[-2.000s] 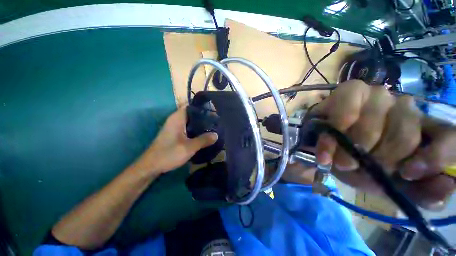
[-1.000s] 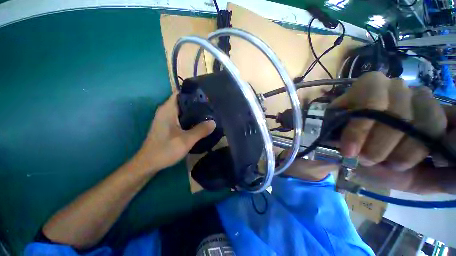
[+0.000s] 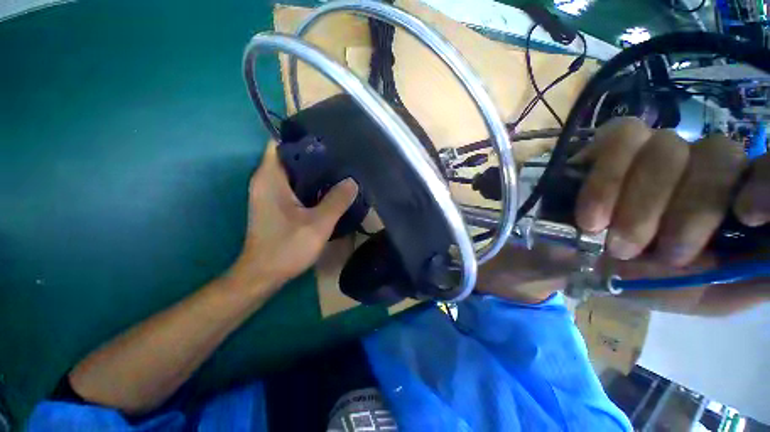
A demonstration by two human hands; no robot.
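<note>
My left hand (image 3: pixel 291 215) grips a black earcup (image 3: pixel 314 160) of a headset, thumb on top. The headset's two silver hoops (image 3: pixel 403 139) arch upward, with the flat black inner strap (image 3: pixel 384 164) beneath them. The other round cup (image 3: pixel 371 270) hangs nearer my body. My right hand (image 3: pixel 667 198) is closed around a handheld screwdriver, large at the right; its silver metal front (image 3: pixel 536 228) points left toward the headset, behind the hoops. A blue hose (image 3: pixel 692 276) leaves its fitting. The bit's tip is hidden, so contact cannot be told.
Cardboard sheets (image 3: pixel 473 72) lie on the green mat (image 3: pixel 127 169). A bundled black cable (image 3: pixel 382 55) and a loose cable (image 3: pixel 540 93) lie on them. Another headset (image 3: pixel 620 110) is at the upper right. A white rail (image 3: pixel 549 38) runs behind. A carton (image 3: pixel 616 333) is at the lower right.
My left hand has moved the headset up in the picture and tilted it, with its hoops leaning left. The driver has shifted right and up, and its black hose now arches above my right hand.
</note>
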